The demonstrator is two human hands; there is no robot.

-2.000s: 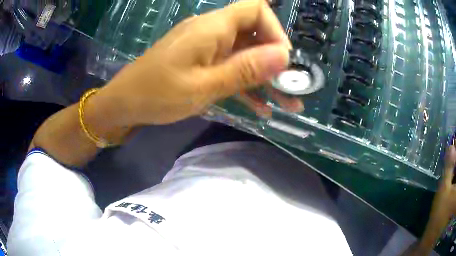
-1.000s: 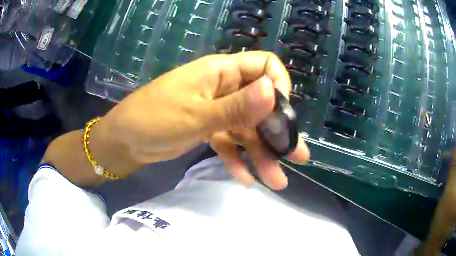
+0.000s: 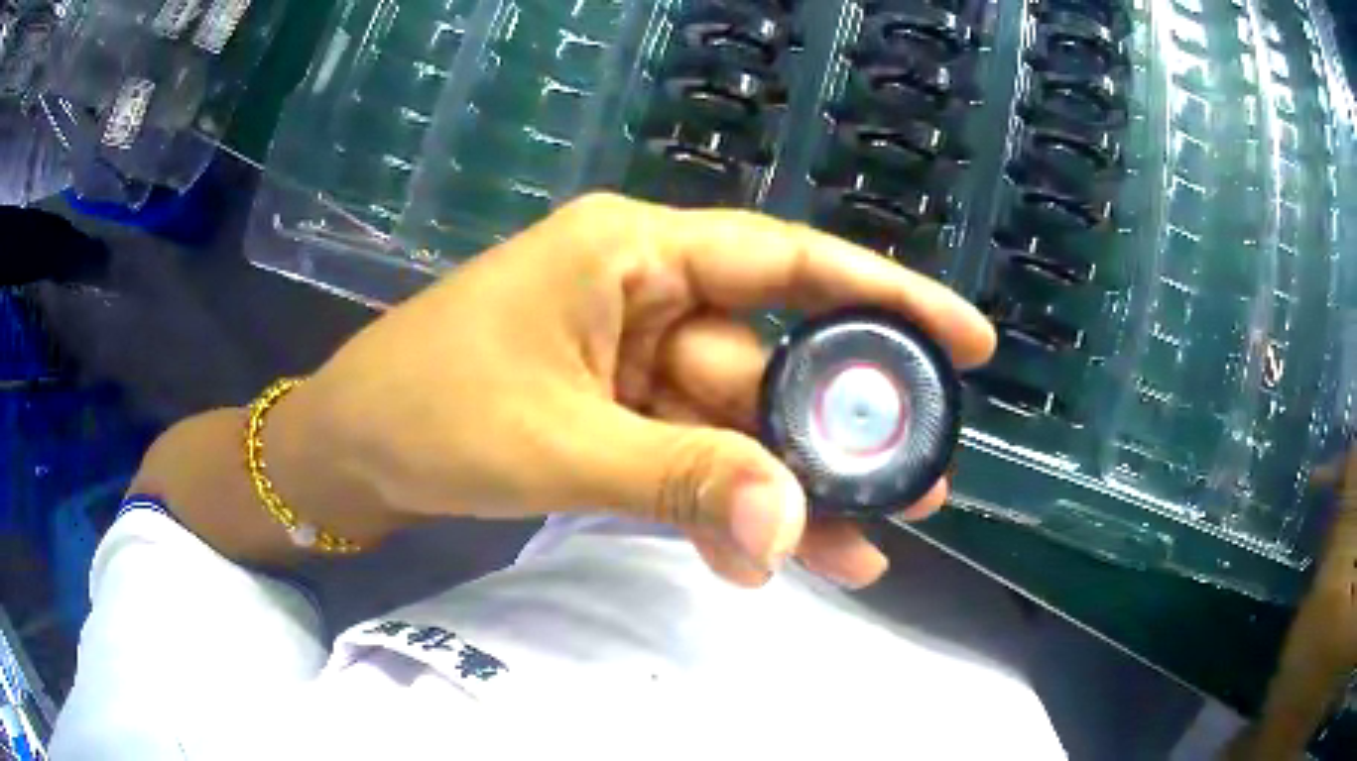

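My left hand [image 3: 595, 387] holds a speaker driver [image 3: 860, 413] by its black rim between thumb and fingers. The driver's front faces the camera: a shiny diaphragm with fine radial lines and a pink-red ring around the pale centre. The hand is above the near edge of the clear blister tray [image 3: 1131, 506]. My right hand [image 3: 1317, 639] is cut off by the right edge of the picture; its fingers are blurred, and what it holds cannot be seen.
Rows of black drivers [image 3: 1054, 253] stand on edge in the tray's slots. Stacked clear packs [image 3: 131, 112] with pale labels are at the upper left. A blue object [image 3: 142, 216] lies below them. A small reddish piece [image 3: 1272, 357] shows at the tray's right.
The driver has turned from its pale back, through edge-on, to its clear front. My left hand has moved down and towards me since the oldest frame. The right hand stays at the edge.
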